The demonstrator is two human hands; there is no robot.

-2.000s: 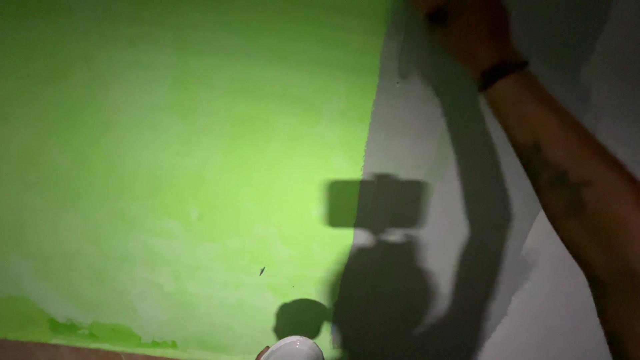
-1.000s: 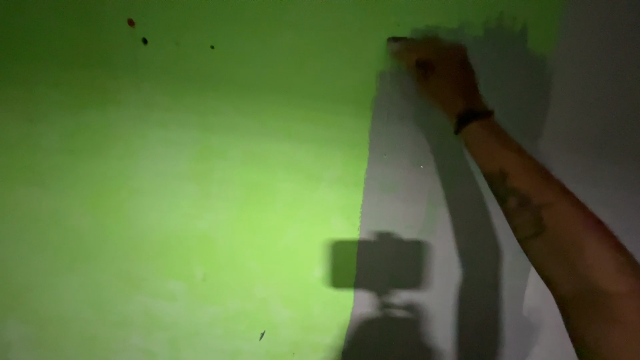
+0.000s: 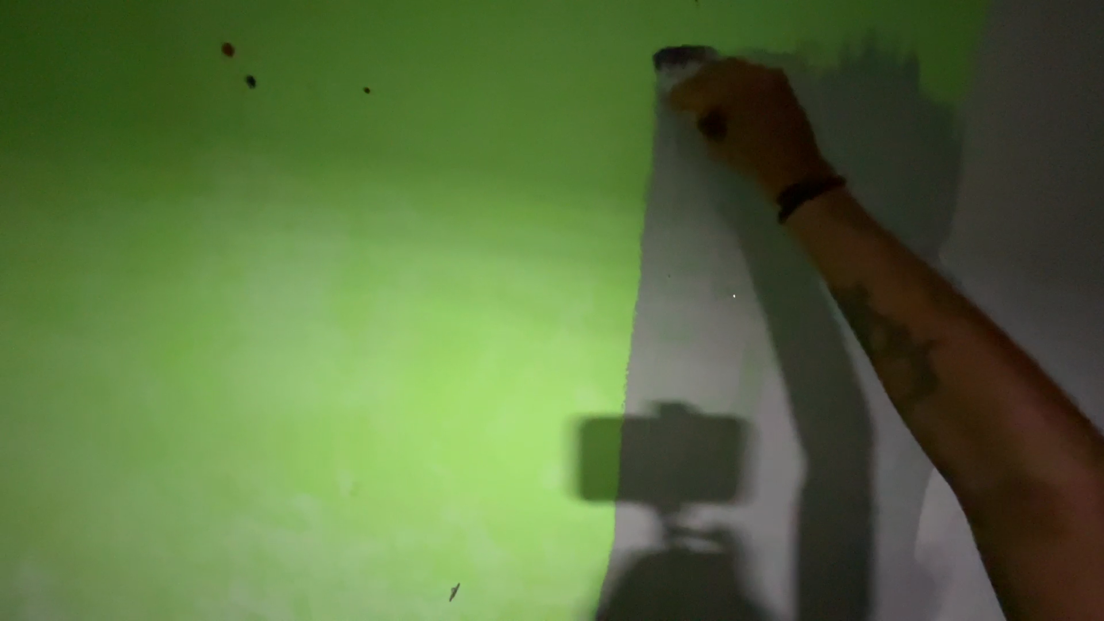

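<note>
My right hand (image 3: 746, 116) is raised at the upper right of the view, closed around a paintbrush (image 3: 684, 58). Only the brush's dark end shows; its handle is hidden in the fist. The brush meets the wall at the top left corner of a grey painted area (image 3: 699, 336). Green wall (image 3: 345, 302) lies to the left of that area and in a band above it, where the grey has a ragged upper edge. A dark band circles the right wrist. My left hand is out of view.
Dark and reddish spots (image 3: 228, 50) mark the upper left of the wall. A small dark mark (image 3: 454, 592) is low down. The shadow (image 3: 664, 457) of a head with a mounted device falls across the green and grey. At the far right stands a grey wall surface (image 3: 1035, 155).
The view has tilted upward since the first frame. My right hand, with the brush, has moved up the wall to the upper left corner of the grey. A white round thing at the bottom has left view.
</note>
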